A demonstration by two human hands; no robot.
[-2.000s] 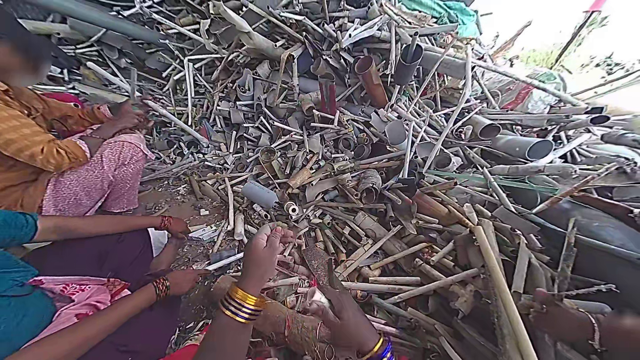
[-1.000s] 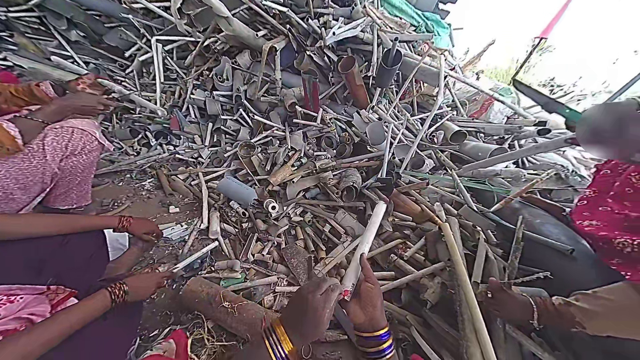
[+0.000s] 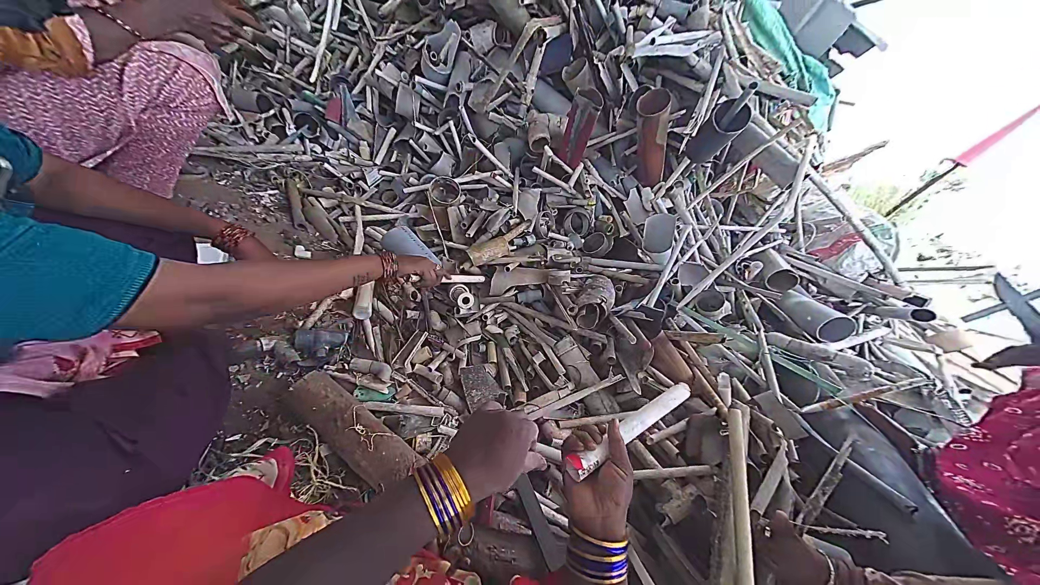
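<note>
My right hand [image 3: 600,479] is closed around the lower end of a white plastic pipe piece [image 3: 638,426] with a red mark at that end. The pipe tilts up to the right over a heap of scrap pipes [image 3: 520,325]. My left hand [image 3: 496,451] is just left of the pipe's marked end, fingers curled; whether it holds anything is hidden. A dark flat metal bar or blade [image 3: 538,520] stands below and between my hands. Both wrists carry yellow and blue bangles. A rusty, dirt-covered thick pipe [image 3: 353,426] lies left of my left hand.
At left, a person in a teal sleeve [image 3: 73,268] reaches into the heap, a hand [image 3: 418,270] on a thin white pipe [image 3: 463,279]. Another person sits at upper left. A person's hand [image 3: 784,552] and red patterned cloth [image 3: 991,479] are at right, by a large dark pipe [image 3: 877,487].
The white pipe in my right hand has tilted further to the right since one second ago. The teal-sleeved person's arm has reached further into the heap. The view has shifted.
</note>
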